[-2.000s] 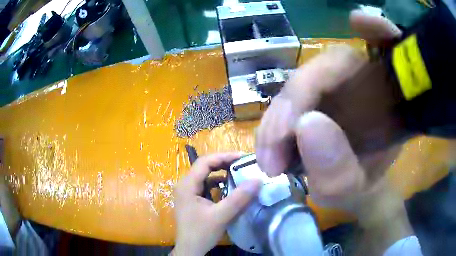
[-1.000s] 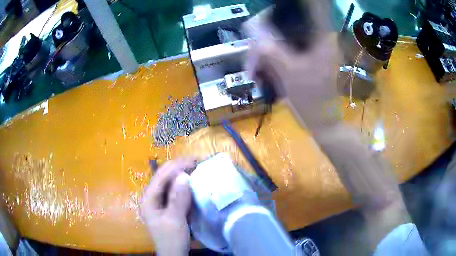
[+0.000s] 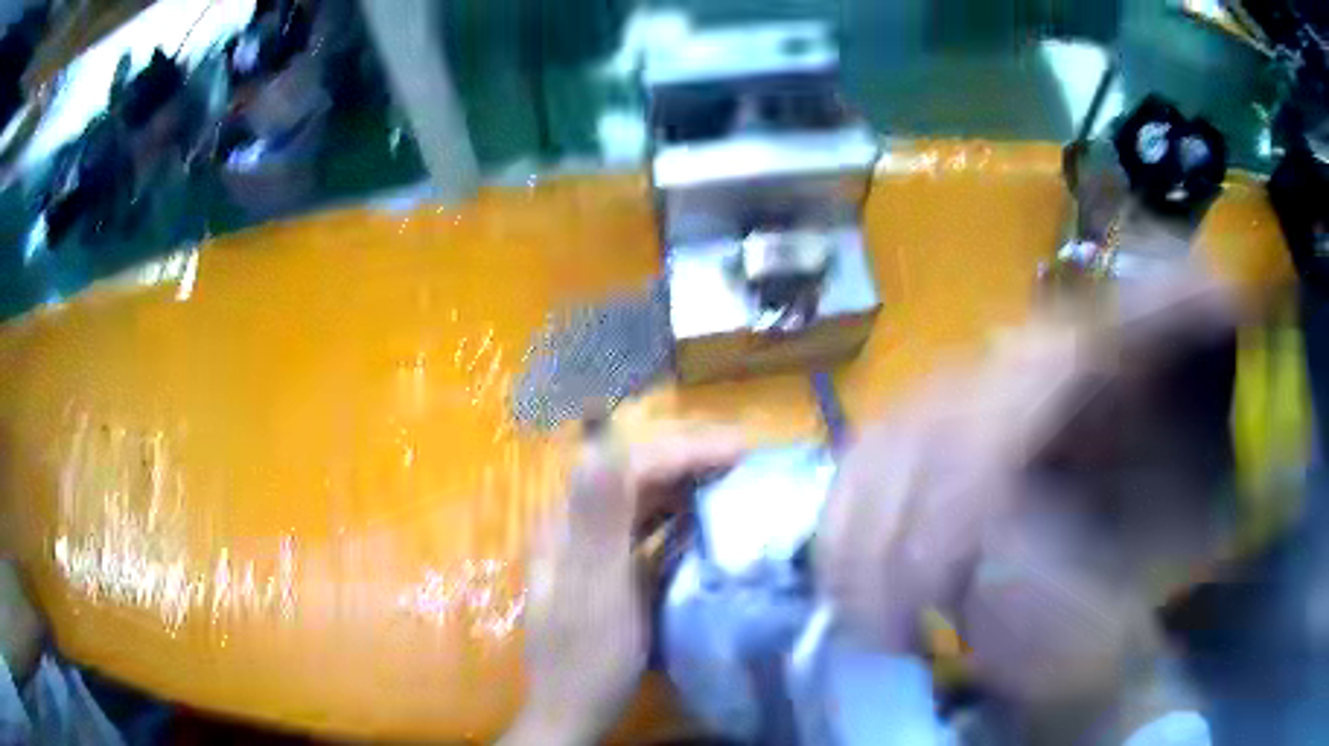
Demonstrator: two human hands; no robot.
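Note:
The camera unit (image 3: 758,517), pale silver-grey and blurred, is at the lower middle with a bright flat face up. An antenna (image 3: 828,408) sticks up from behind it. My left hand (image 3: 598,568) grips the unit's left side. My right hand (image 3: 962,510) is closed around the electric screwdriver (image 3: 1271,423), dark with a yellow band, over the unit's right side. Its tip is hidden by my right hand, so contact with the unit cannot be told.
The screw feeder (image 3: 765,182) stands at the bench's back edge, with a heap of screws (image 3: 598,357) left of it. A waiting camera unit (image 3: 1166,161) is at the back right. Blurred dark parts (image 3: 146,110) lie far left. Another person's sleeve (image 3: 59,707) shows lower left.
My right hand has come from beside the feeder down to the camera unit with the screwdriver. The head view has shifted, so the feeder appears farther right.

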